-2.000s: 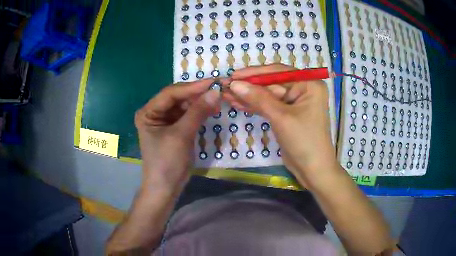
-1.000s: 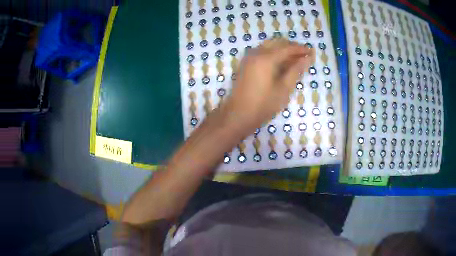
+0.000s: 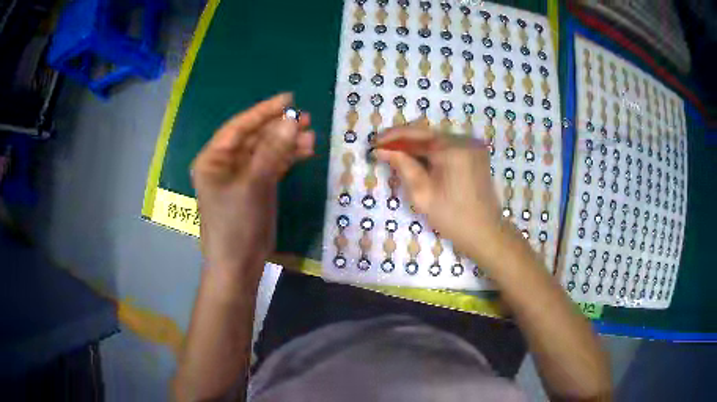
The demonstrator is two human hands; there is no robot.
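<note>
My left hand (image 3: 248,161) is raised over the green mat, left of the left tray, with a miniature speaker (image 3: 292,114) at its fingertips. My right hand (image 3: 448,177) is over the left tray (image 3: 334,235), its thumb and fingertips pinched together near a disc in the second column. A blurred red test probe (image 3: 417,143) lies along the fingers of my right hand; its rear end is hard to make out. The tray holds rows of discs with tan tabs between them. My right hand and forearm hide part of the tray.
A right tray (image 3: 568,228) with rows of discs lies beyond the blue tape. A yellow label (image 3: 178,210) is at the left front corner, and a green label (image 3: 591,309) is partly hidden by my right forearm. A blue stool (image 3: 106,47) stands on the floor at left.
One second ago only one arm reached across the left tray. Now both hands show, the left one off the tray with a speaker, the right one over the tray with the red probe. The view has shifted.
</note>
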